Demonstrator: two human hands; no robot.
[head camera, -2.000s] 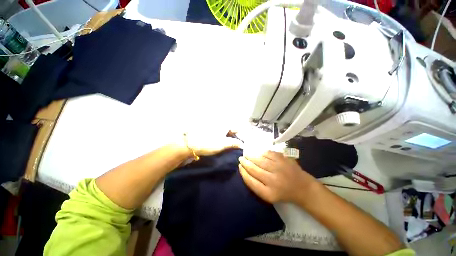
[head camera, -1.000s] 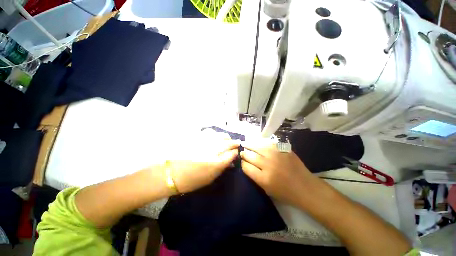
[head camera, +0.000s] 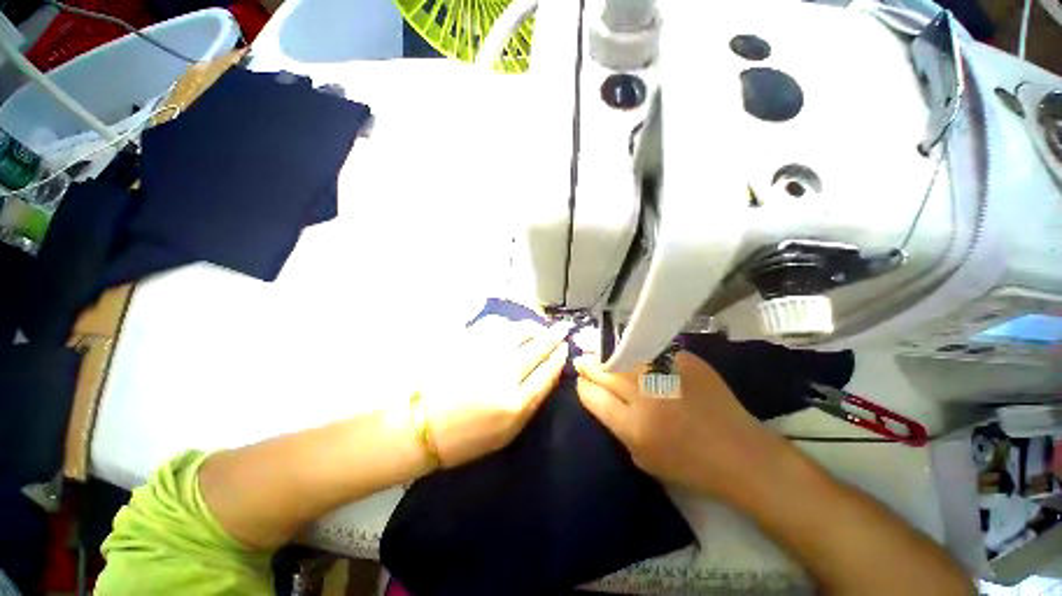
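A dark navy garment panel (head camera: 536, 501) hangs from the needle area over the table's front edge. My left hand (head camera: 495, 390) lies on its left side, fingertips pinching the narrow seam edge near the needle; glare washes out part of the hand. My right hand (head camera: 652, 413) holds the same edge from the right, its fingertips close to the left ones. A bit of the panel shows beyond the fingertips, left of the presser foot (head camera: 573, 317). The needle tip itself cannot be made out.
The white sewing machine (head camera: 710, 198) stands over the work. A dark fabric piece (head camera: 763, 375) and red-handled thread clippers (head camera: 873, 416) lie right of the needle. Stacked cut panels (head camera: 245, 169) lie at the left. A lime-green fan (head camera: 472, 26) and pale blue tub (head camera: 128, 87) are behind.
The left hand has drawn back from flat beside the needle to pinching the edge. The panel's top edge now shows beyond the fingers. The view has shifted slightly.
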